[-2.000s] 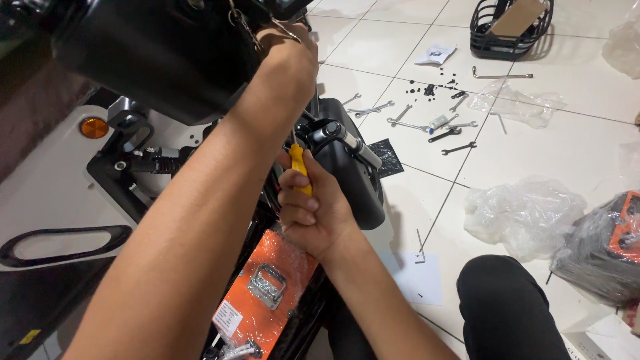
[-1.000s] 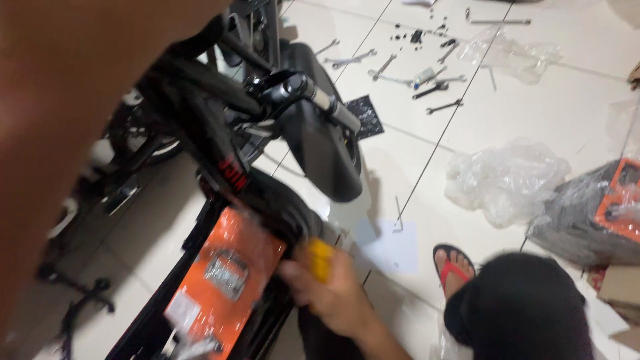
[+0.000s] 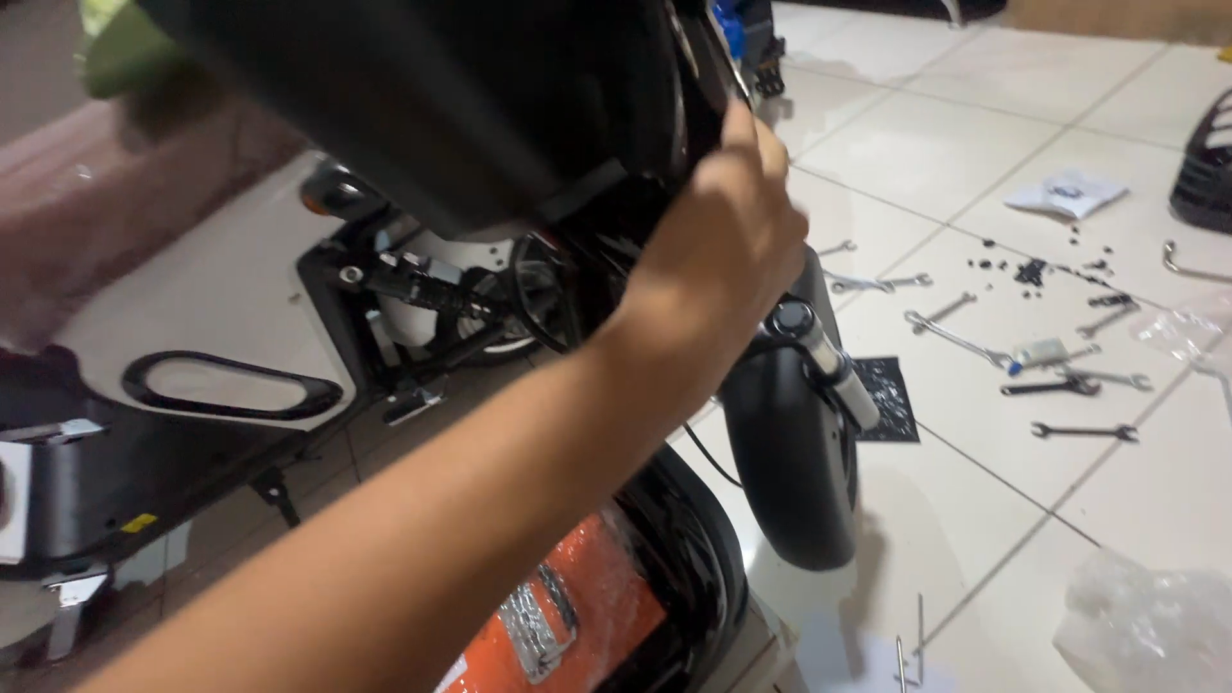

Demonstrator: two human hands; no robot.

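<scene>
My left hand (image 3: 736, 217) reaches up from the lower left and rests against the glossy black front body (image 3: 616, 207) of an electric scooter or similar two-wheeler. Its fingertips are blurred and partly hidden, so its grip cannot be made out. A large black casing (image 3: 462, 96) fills the top of the view, above the forearm. Below the hand are a silver fork leg (image 3: 837, 371) and a black front fender (image 3: 784, 452). An orange plastic-wrapped package (image 3: 602, 587) lies on the black bodywork under my forearm. My right hand is out of view.
Several wrenches (image 3: 1083, 432) and small black parts (image 3: 1032, 273) lie on the tiled floor (image 3: 962, 481) at right. Crumpled clear plastic (image 3: 1150, 626) and a hex key (image 3: 920, 616) are lower down. A second vehicle's light body panel (image 3: 221, 298) stands at left.
My right hand, seen earlier with a yellow-handled tool, has left the view. My left hand now shows at the front body, where a second ago only a blurred arm showed. The view has shifted.
</scene>
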